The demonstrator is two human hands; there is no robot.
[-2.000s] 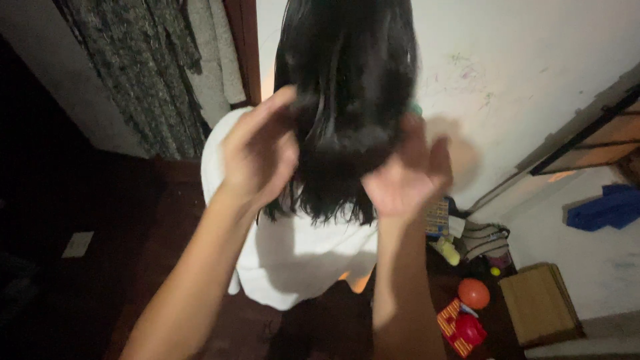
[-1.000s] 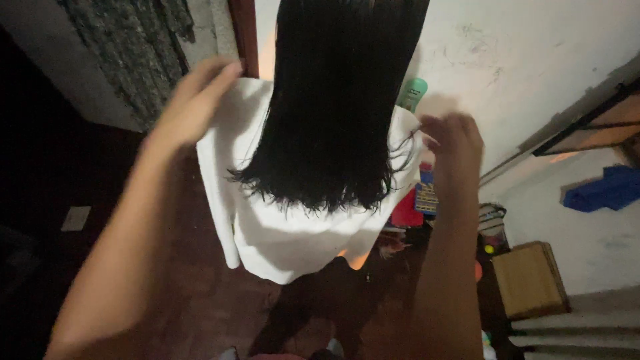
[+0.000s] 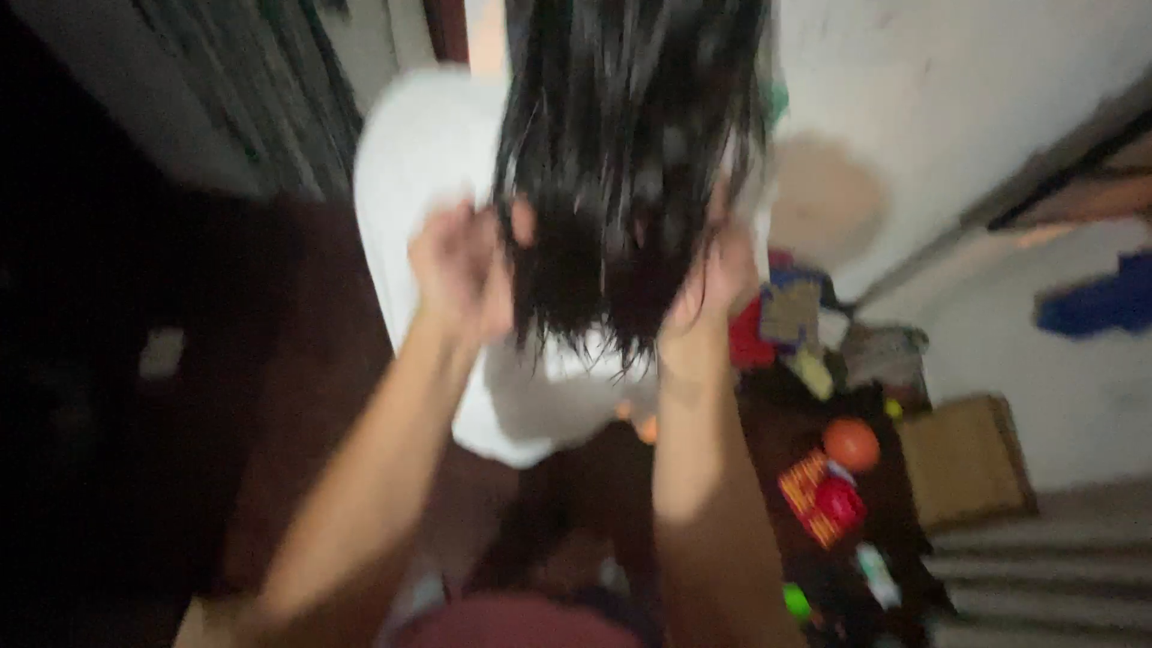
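Long dark hair (image 3: 621, 180) hangs down the back of a person in a white top (image 3: 423, 153), seen from behind. At the hair's left edge, near its lower ends, is my left hand (image 3: 468, 265), with curled fingers partly behind the strands. My right hand (image 3: 720, 270) is at the right edge, some strands lying over its fingers. Motion blur hides whether either hand grips the hair. The hair's tips end in uneven points between my two wrists.
A pale wall stands at the right, with a blue cloth (image 3: 1098, 297) on it. Low at the right are an orange ball (image 3: 850, 444), a cardboard piece (image 3: 963, 461) and a red-and-yellow packet (image 3: 810, 495). A patterned curtain (image 3: 252, 99) hangs at the left.
One second ago my hands were apart at the two sides of the person's shoulders. Both have moved inward to the lower edges of the hair.
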